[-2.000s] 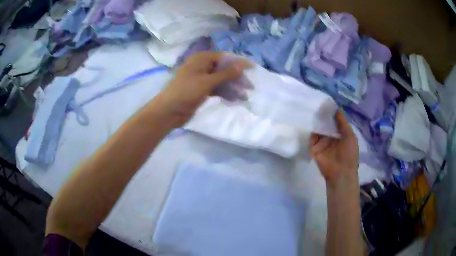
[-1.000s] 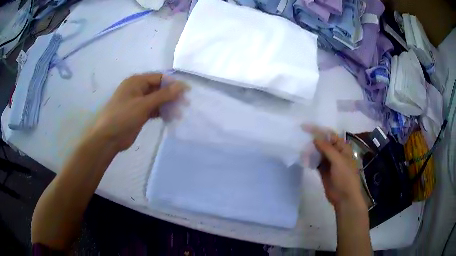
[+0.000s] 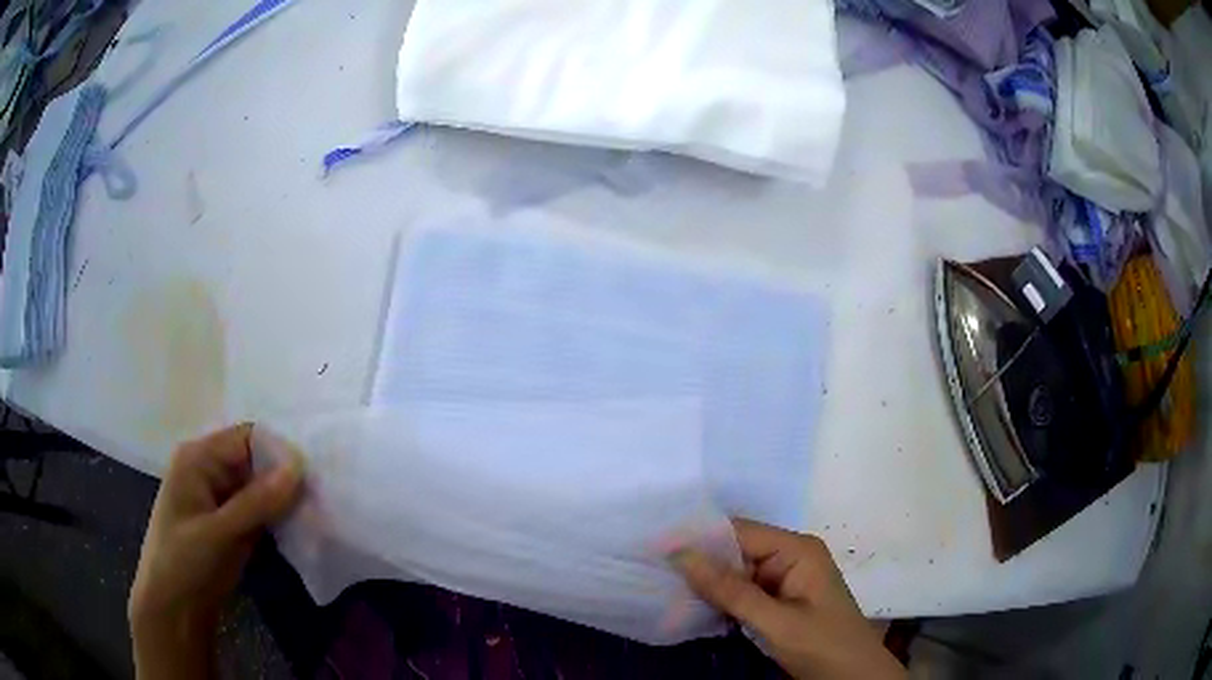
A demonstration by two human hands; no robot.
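Note:
A thin, see-through white interlining sheet [image 3: 505, 525] is stretched between my hands over the front part of the pale blue stack and the table's front edge. My left hand [image 3: 219, 531] grips its left end. My right hand [image 3: 784, 585] grips its right end. The pale blue fabric panels [image 3: 598, 312] lie flat on the table, their front part covered by the sheet. The bright white interlining stack [image 3: 618, 80] lies behind them, cut off by the top edge of the picture.
At right an iron [image 3: 1030, 379] lies on a dark brown pad [image 3: 1030, 531], beside a yellow-orange bundle [image 3: 1154, 359]. A folded blue bundle [image 3: 47, 233] is at far left. White bundles [image 3: 1103, 126] and lilac cloth are at back right.
My hands have brought the white sheet from the white stack towards me, over the blue panels to the table's front edge. The view has tilted down, and the iron shows more fully.

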